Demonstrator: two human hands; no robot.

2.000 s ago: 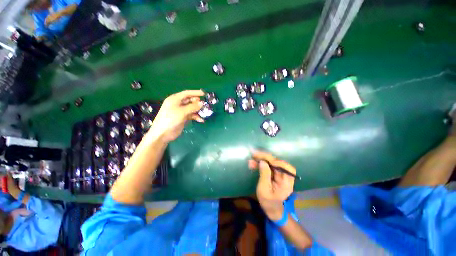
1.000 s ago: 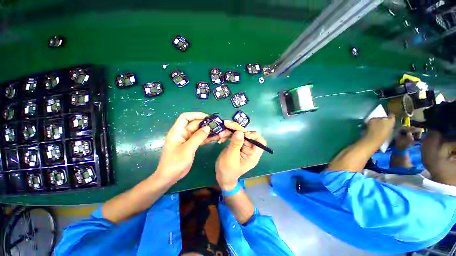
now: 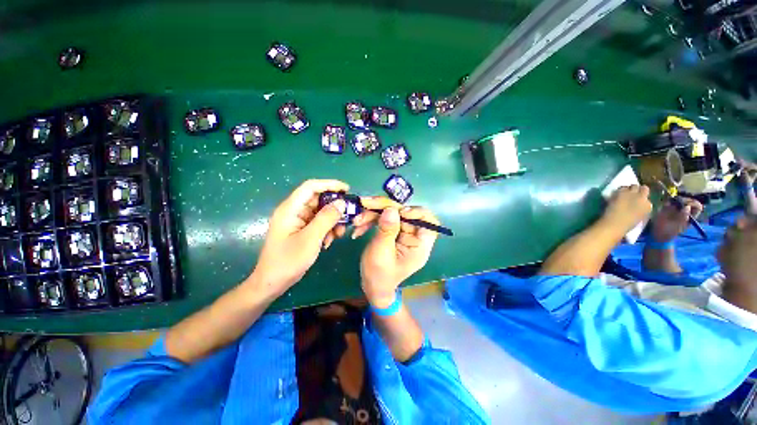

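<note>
My left hand holds one electronic module between thumb and fingers above the bench. The module is a black rounded square with silver and white parts, partly covered by my fingers. My right hand holds a slim black hand tool like a pen. The tool's front end points left at the module; its tip is hidden or too small to tell. A light blue band circles my right wrist. A loose module lies on the bench just beyond my right hand.
A black tray with modules in its pockets is at left. Several loose modules lie on the green bench. A white-green spool is right of centre, below a slanting metal post. A neighbour's hands hold a white pad at right.
Since the oldest frame, my left hand has brought a module from the bench to the tool in my right hand. Over the last second, the held module has tilted slightly and both hands stay close together.
</note>
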